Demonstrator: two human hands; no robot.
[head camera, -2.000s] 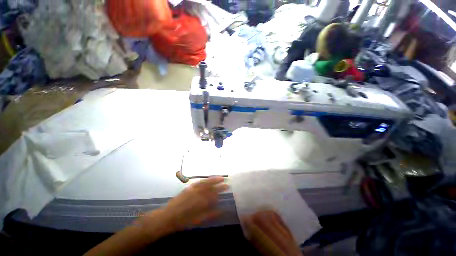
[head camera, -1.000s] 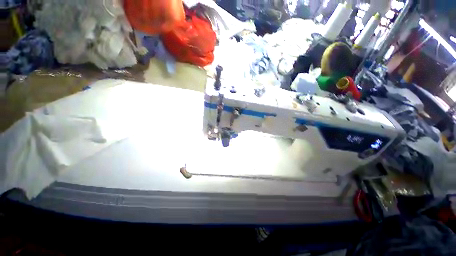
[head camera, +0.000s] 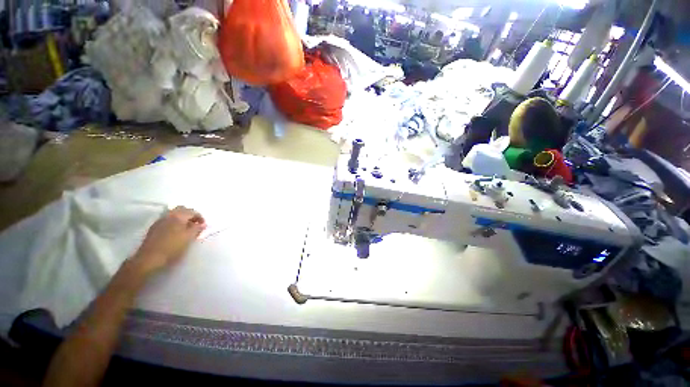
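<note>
A creased white panel (head camera: 98, 249) lies at the left of the white machine table. My left hand (head camera: 170, 236) is at the panel's right corner, palm down, with its curled fingers pinching the cloth edge. The exact grip is partly hidden by the fingers. Of my right hand, only a small blurred skin-coloured patch (head camera: 522, 381) shows, cut off by the bottom edge. The sewing machine head (head camera: 446, 208) has blue stripes and a lit display. No cloth can be told under its needle area in the glare.
A brown curved piece (head camera: 298, 293) sits at the corner of the dark line on the bed. A ruler strip (head camera: 303, 344) runs along the front edge. Orange-red bags (head camera: 261, 41), white cloth bundles (head camera: 193, 72) and thread cones (head camera: 556, 165) stand behind. Dark cloth lies at right.
The small white piece that both hands held at the front two seconds ago is out of view. My left hand has come in at left onto the panel. The view has tilted up and shifted left.
</note>
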